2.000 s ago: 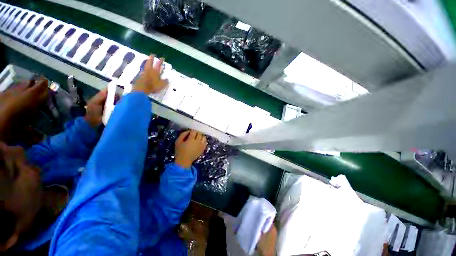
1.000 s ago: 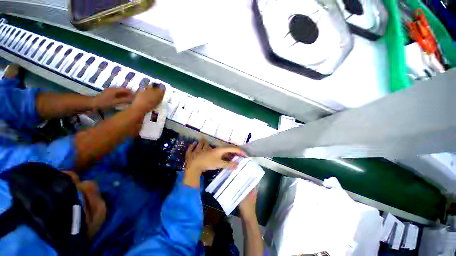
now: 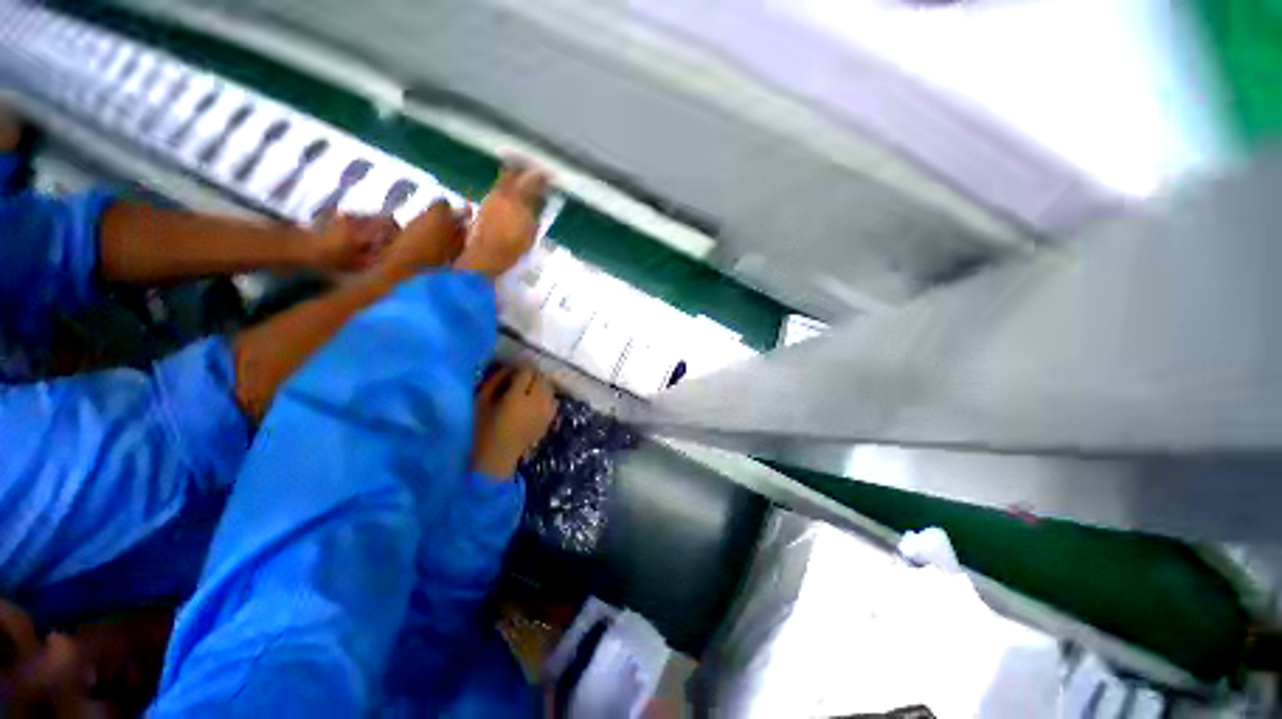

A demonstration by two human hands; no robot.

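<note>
My left hand (image 3: 506, 222), bare below a blue sleeve, reaches over the row of white insert trays (image 3: 602, 334) on the line. It is blurred, and a white insert's edge shows at its fingers. My right hand (image 3: 676, 683) is cut off by the bottom edge and blurred, at a white insert stack (image 3: 622, 677). Dark watch shapes lie in the trays further left in the row.
A neighbour's bare hands (image 3: 428, 239) (image 3: 513, 416) are beside my left arm, and another worker's hand (image 3: 352, 242) is beyond. Dark shiny bags (image 3: 570, 485) lie below the rail. A white bundle (image 3: 879, 625) is at lower right. A grey post (image 3: 1012, 323) crosses the right side.
My hands were together on the white stack a second ago. My left hand has moved up and left to the row; the stack has moved down toward the bottom edge.
</note>
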